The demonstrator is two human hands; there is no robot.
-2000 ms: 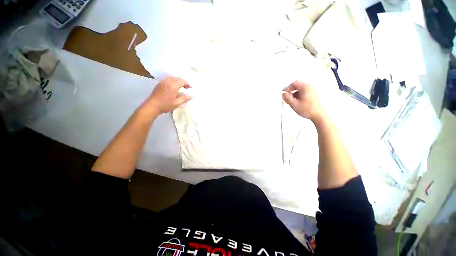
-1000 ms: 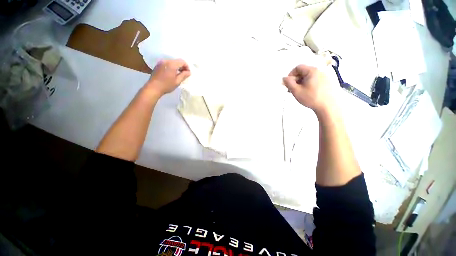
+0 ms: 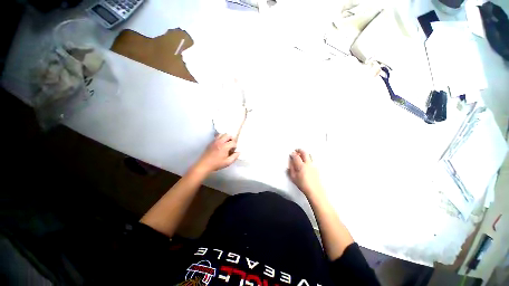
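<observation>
Cream fabric (image 3: 268, 120) lies on the white tabletop in front of me, mostly lost in the glare. Its left edge shows as a thin wrinkled line above my left hand. My left hand (image 3: 222, 153) is at that edge near the table's front, fingers bent and fingertips together at the fabric. My right hand (image 3: 301, 167) is to its right, fingers curled, over the glaring white area. Whether either hand pinches the fabric cannot be made out.
Shears (image 3: 403, 103) lie at the right beside a black block (image 3: 437, 105). White paper sheets (image 3: 474, 153) are at far right. A brown card piece (image 3: 153, 51), calculator (image 3: 114, 11) and clear plastic bag (image 3: 64, 84) are at left. Folded cream cloth (image 3: 373, 34) lies at the back.
Both hands have come down toward the table's front edge and closer together. The fabric's folded left corner no longer shows as before. The view has shifted, so the table items appear further right.
</observation>
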